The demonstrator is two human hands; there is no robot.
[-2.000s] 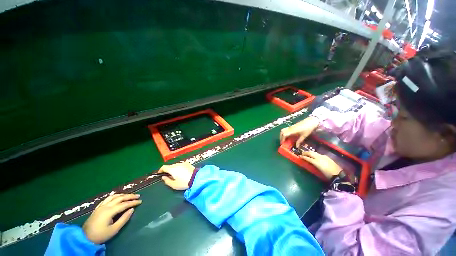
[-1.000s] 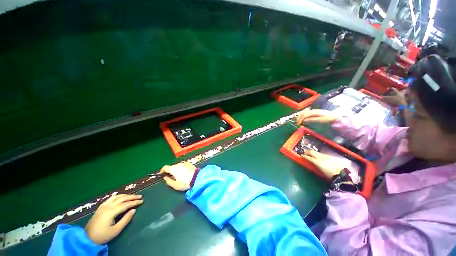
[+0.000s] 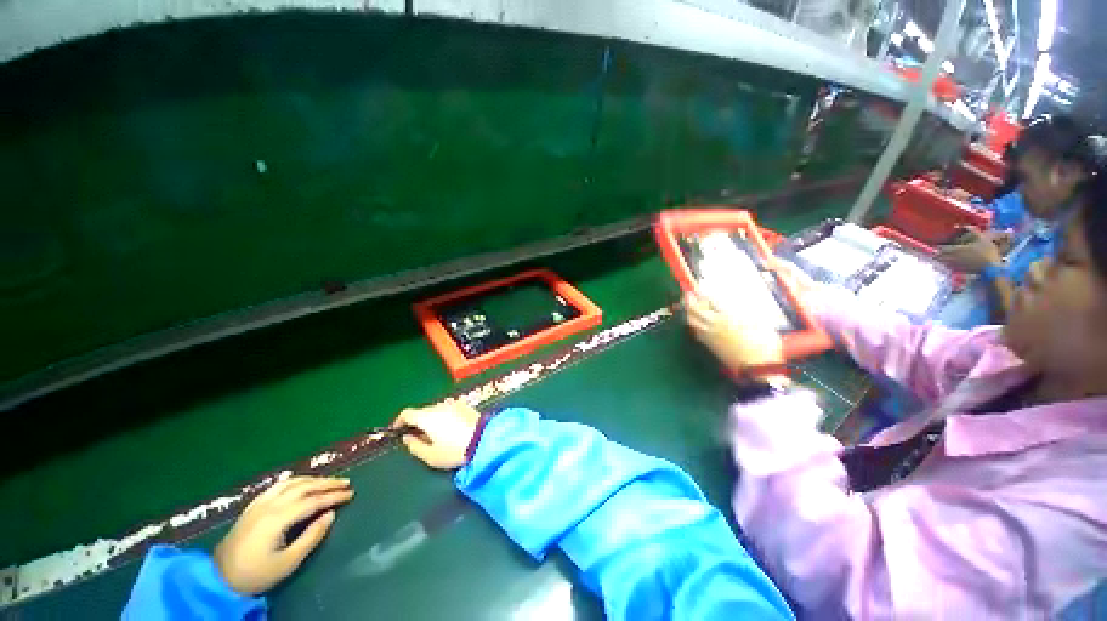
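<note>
My left hand (image 3: 282, 534) rests on the dark green bench (image 3: 419, 582) near the worn edge strip, thumb apart from the fingers, nothing seen in it. My right hand (image 3: 440, 433) lies at the edge strip, fingers closed on a thin dark pen-like tool (image 3: 386, 431) that points left; its tip is unclear. Beyond my right hand, a red-orange frame (image 3: 458, 359) lies on the green conveyor with an open tablet (image 3: 516, 318) flat inside it. Small pale parts show at the tablet's left side. Neither hand touches this frame.
At right, a person in a pink smock (image 3: 886, 510) holds up a tilted, blurred red-orange frame (image 3: 671, 252) over the conveyor edge. A green panel (image 3: 304, 182) stands behind the conveyor. Another person in blue and red trays (image 3: 929, 209) show farther right.
The frame on the conveyor has moved right. The neighbouring person has lifted their frame from the bench towards the conveyor. The farther conveyor frame no longer shows. My hands have barely moved.
</note>
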